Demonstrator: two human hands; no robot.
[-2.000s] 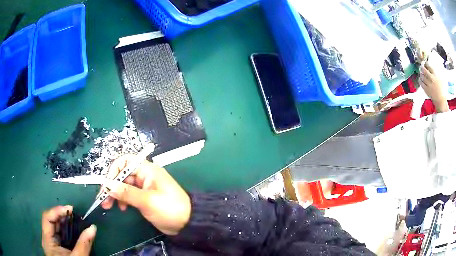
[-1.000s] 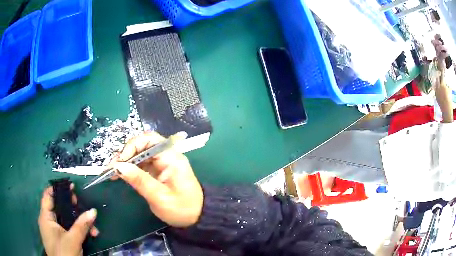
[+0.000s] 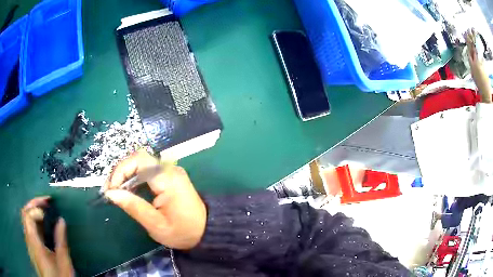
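My right hand (image 3: pixel 159 203) holds silver tweezers (image 3: pixel 130 183), blurred, tips pointing down-left; whether the tips hold a piece cannot be told. My left hand (image 3: pixel 46 238) at the lower left holds a dark, finger-length black workpiece (image 3: pixel 51 224) between thumb and fingers, also blurred. The tweezer tips are to the right of the workpiece, apart from it. A black backing sheet (image 3: pixel 173 121) with rows of tiny grey pieces (image 3: pixel 162 59) lies above my right hand. A heap of loose black and white bits (image 3: pixel 102 146) lies left of it, with a white plastic strip (image 3: pixel 78 182) along its lower edge.
Two small blue bins (image 3: pixel 54 46) stand at the upper left, the left one with black parts. A smartphone (image 3: pixel 301 76) lies right of the sheet, beside a blue basket (image 3: pixel 346 76) with clear plastic bags (image 3: pixel 378 32). Another person in white (image 3: pixel 451 151) and a red object (image 3: pixel 367 184) are beyond the bench edge.
The view has shifted a little. My left hand, with the black workpiece, is lower and further left than one second ago. The tweezers remain in my right hand, held closer to the heap.
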